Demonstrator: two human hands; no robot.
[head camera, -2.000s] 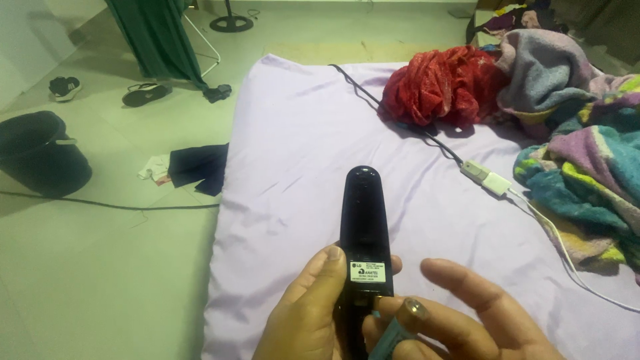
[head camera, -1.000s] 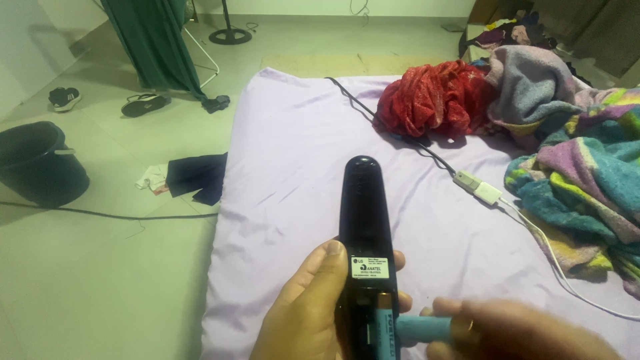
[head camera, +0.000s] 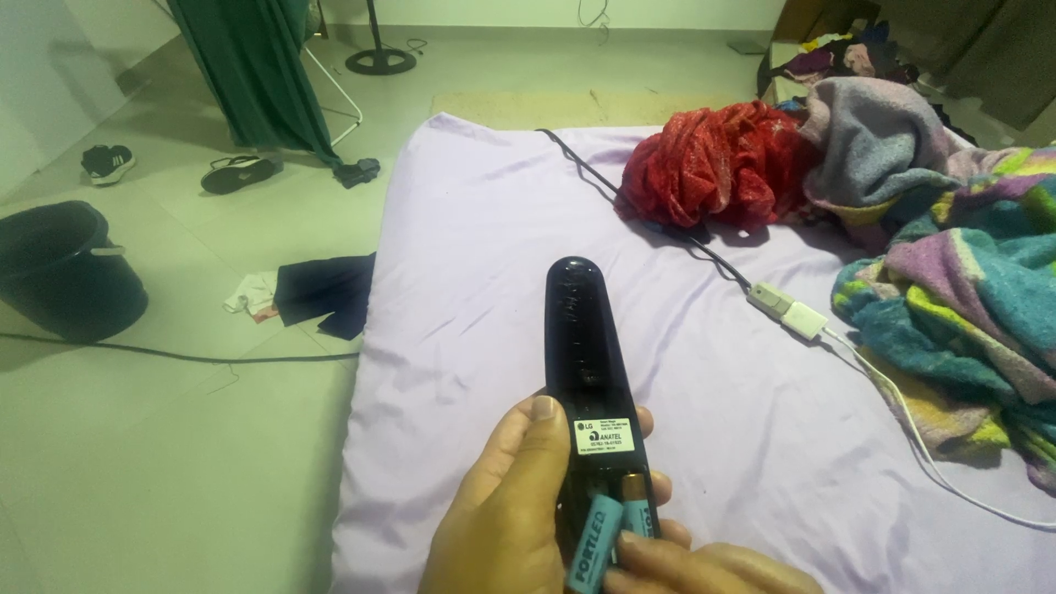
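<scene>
A black LG remote control (head camera: 584, 346) lies back side up in my left hand (head camera: 507, 495), its thumb along the left edge and fingertips showing on the right. The remote's back bears a white label. In its lower part one teal battery (head camera: 635, 503) with a copper-coloured end sits at the right side. A second teal battery (head camera: 596, 540) lies tilted at the left, its upper end over the compartment. My right hand (head camera: 709, 569) holds this tilted battery by its fingertips, low in the view. The bottom of the remote is hidden.
The remote is above a bed with a lilac sheet (head camera: 478, 247). On the bed lie a red cloth (head camera: 709, 169), a multicoloured blanket (head camera: 965, 289) and a charger adapter (head camera: 788, 309) with cables. A black bucket (head camera: 74, 272), shoes and clothes are on the floor at the left.
One second ago a battery lay crosswise at the remote's right side, near my right hand; now one battery is tilted over the left of the compartment. My left hand keeps holding the remote.
</scene>
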